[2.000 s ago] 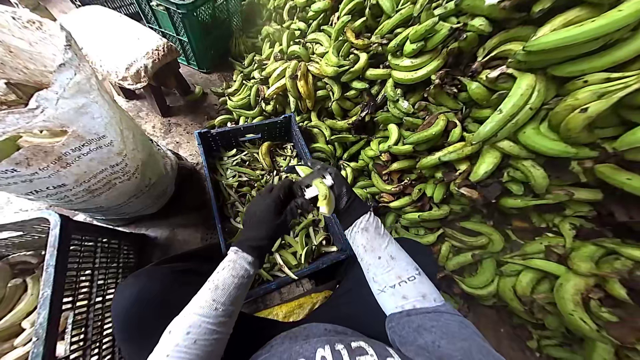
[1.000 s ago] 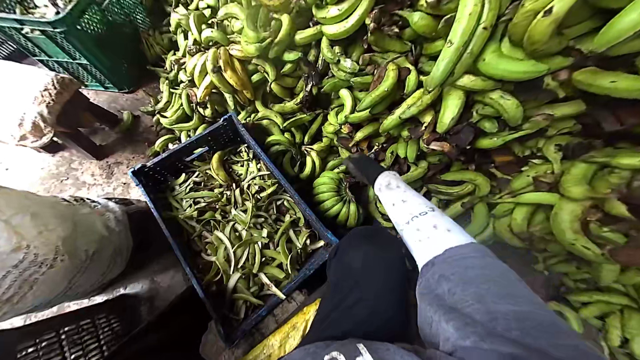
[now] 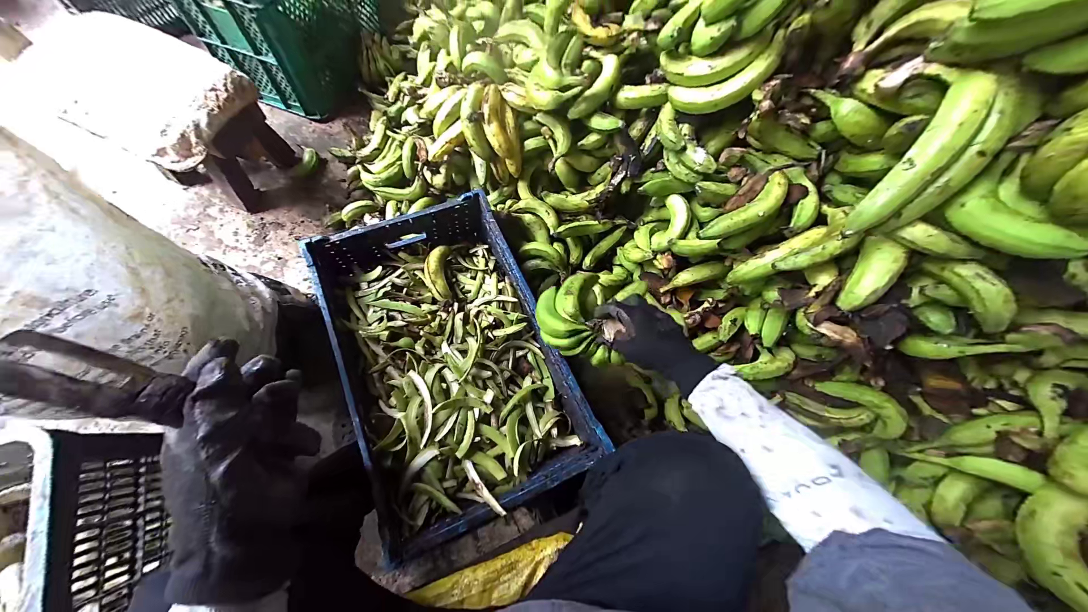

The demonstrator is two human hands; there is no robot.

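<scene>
My left hand, in a dark glove, is at the lower left, closed around the dark handle of a knife whose blade points left. My right hand, also dark-gloved, grips the stem end of a hand of green plantains or bananas just beyond the right side of the blue plastic crate. Inside this crate lie many green peel strips and one yellowish-green fruit. The tips of the fingers on my right hand are partly hidden by the stem.
A large heap of green fruit fills the back and right. At left stand a woven sack, a stool with a cloth-like cover and a black crate. A green crate stands behind. Yellow material lies near my leg.
Two seconds ago both hands were together over the blue crate with a partly peeled fruit. My right hand has moved right to the heap; my left hand, out of view one second ago, shows at left.
</scene>
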